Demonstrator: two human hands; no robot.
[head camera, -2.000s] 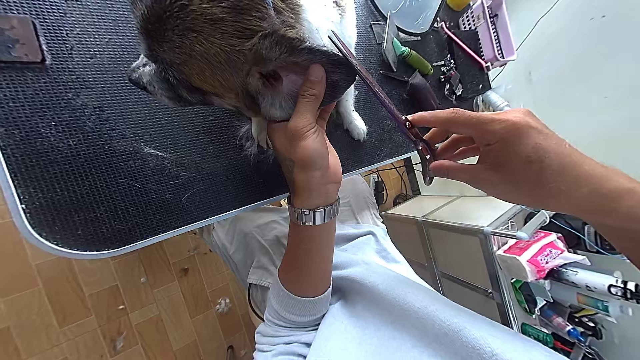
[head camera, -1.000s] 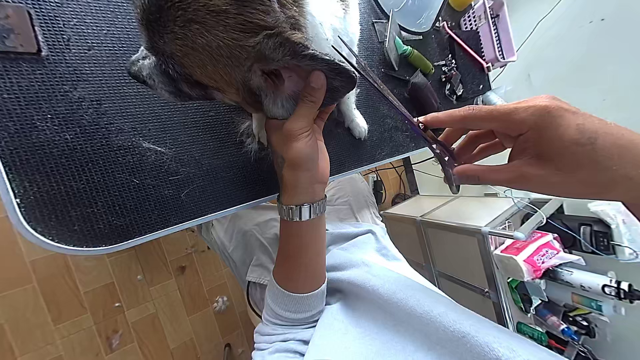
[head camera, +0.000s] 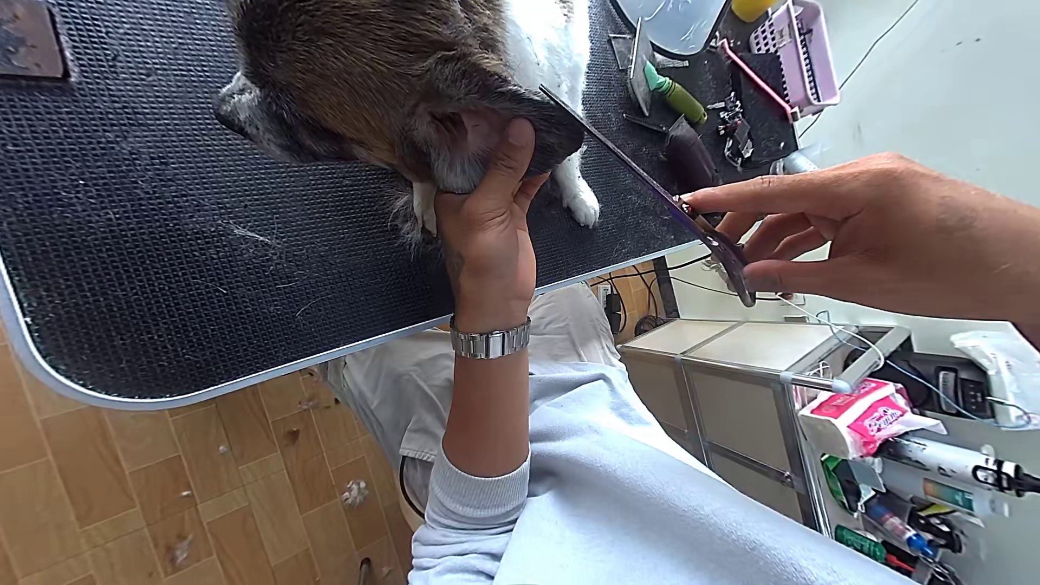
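A dog with brown, black and white fur (head camera: 349, 73) is on a black textured grooming table (head camera: 203, 301), its muzzle toward the left. My left hand (head camera: 491, 223), with a metal-band watch at the wrist, holds the dog's ear flap (head camera: 548, 126), thumb on the inner side. My right hand (head camera: 861, 231) holds long dark grooming scissors (head camera: 642, 175) by the handles. Their blades look closed together and lie along the ear's outer edge, the tip near its upper side. Whether they touch the fur I cannot tell.
Behind the dog are a slicker brush with a green handle (head camera: 678, 96), a dark clipper-like tool (head camera: 689, 154) and a pink plastic basket (head camera: 800, 53). A cabinet (head camera: 739, 382), a tissue pack (head camera: 865, 418) and several bottles stand lower right. The table's pale rim (head camera: 349, 357) runs beside my body.
The scissor blades, slightly apart one second ago, now look together. Two seconds ago, my right hand was a little further left. My left hand keeps its hold on the ear.
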